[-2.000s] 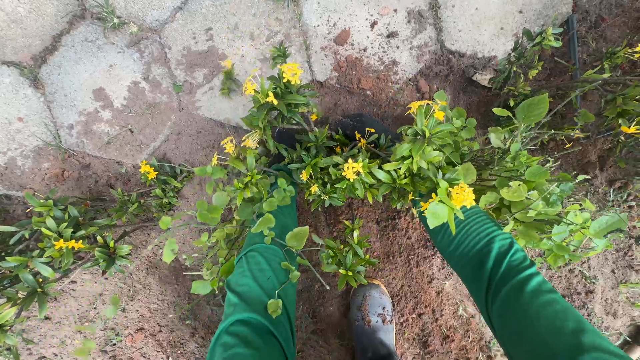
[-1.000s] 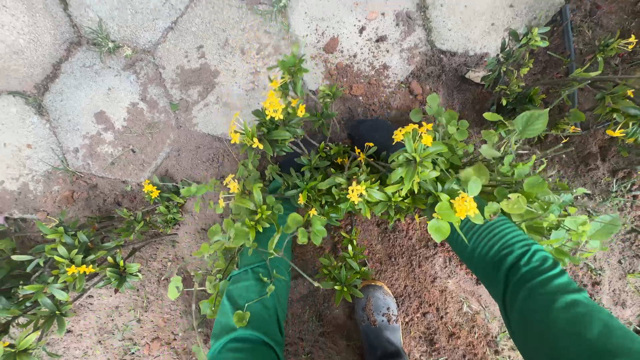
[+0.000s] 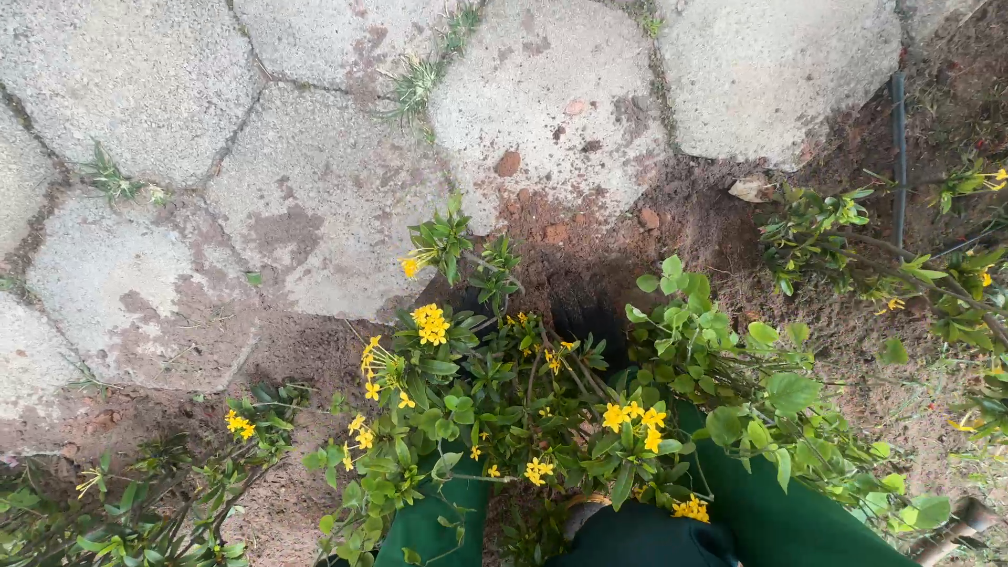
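A bushy plant with yellow flower clusters (image 3: 531, 394) covers most of both hands. My left hand (image 3: 472, 303), seemingly in a dark glove, shows only as a dark patch behind leaves; its green sleeve (image 3: 437, 512) rises from the bottom edge. My right hand (image 3: 589, 319), also dark-gloved, is at the reddish soil (image 3: 551, 276) beside the paving, behind stems. The other green sleeve (image 3: 787, 496) comes from the lower right. Fingers are hidden on both hands, so whether they grip stems cannot be seen.
Hexagonal concrete pavers (image 3: 543, 118) border the soil above. More yellow-flowered shrubs stand at left (image 3: 181, 480) and right (image 3: 906, 260). A thin dark pipe (image 3: 898, 157) lies at upper right. Dark cloth (image 3: 642, 539) shows at bottom centre, and a brownish rod (image 3: 953, 528) at lower right.
The view has shifted toward the paving. The boot in plain sight earlier is now mostly covered, and dark cloth has appeared at the bottom. Both hands stay behind the flowering plant.
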